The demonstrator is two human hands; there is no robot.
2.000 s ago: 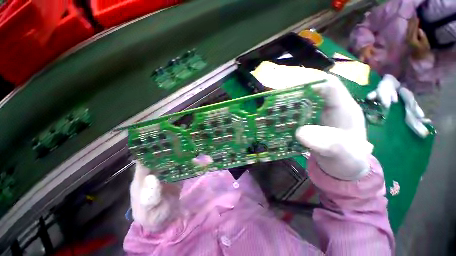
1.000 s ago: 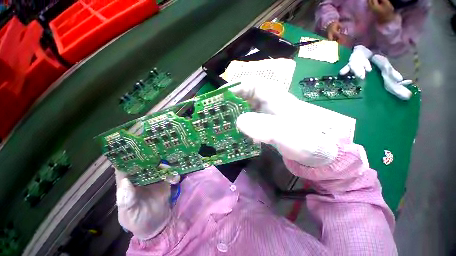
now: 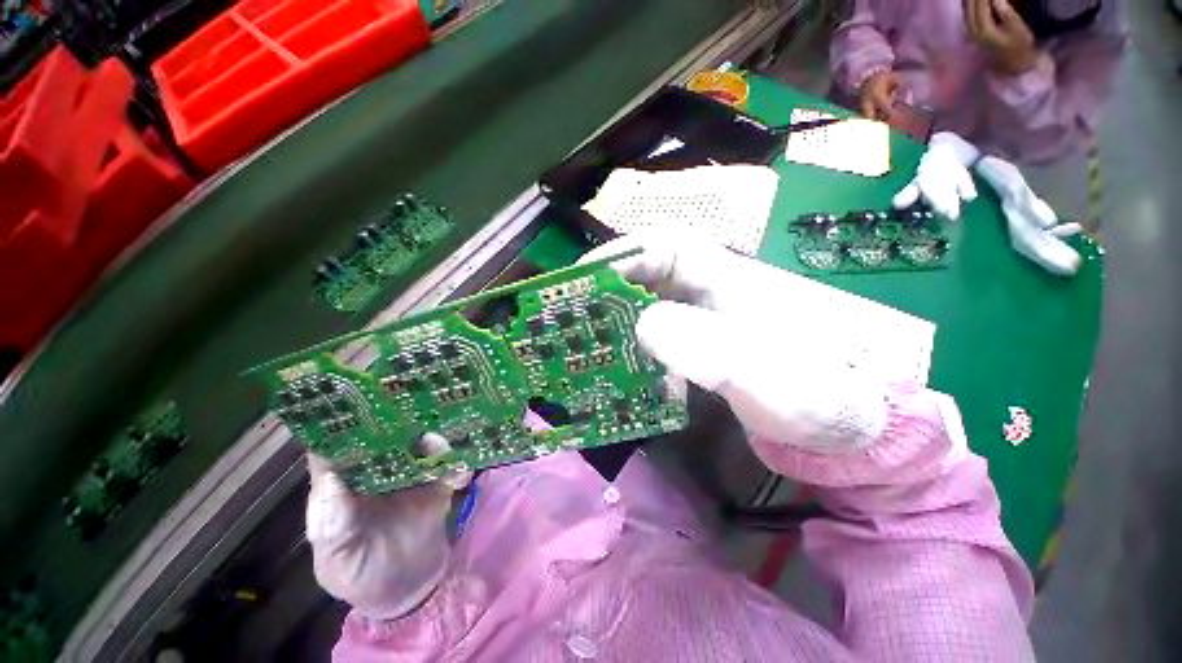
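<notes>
A green PCB panel (image 3: 473, 369) of three joined boards is held in the air, its side with small dark parts and white marks facing me. My left hand (image 3: 376, 538), in a white glove, grips its lower left edge; its fingertips show through a notch near the middle left. My right hand (image 3: 765, 343), in a white glove, grips the right end, thumb on the near face and fingers behind. The far side of the panel is hidden. A blue wrist band (image 3: 465, 509) shows at my left wrist.
The conveyor belt (image 3: 259, 220) carries board panels (image 3: 382, 253). Red divided bins (image 3: 279, 65) stand beyond it. The green table (image 3: 1024, 337) holds another panel (image 3: 869, 242), spare white gloves (image 3: 1031, 218), a black tray (image 3: 583, 162), dotted sheets (image 3: 694, 201) and a white sheet. A person in pink sits beyond.
Since two seconds ago, both hands and the panel have shifted left in view, and the second panel on the table is now uncovered. Over the last second they moved only slightly.
</notes>
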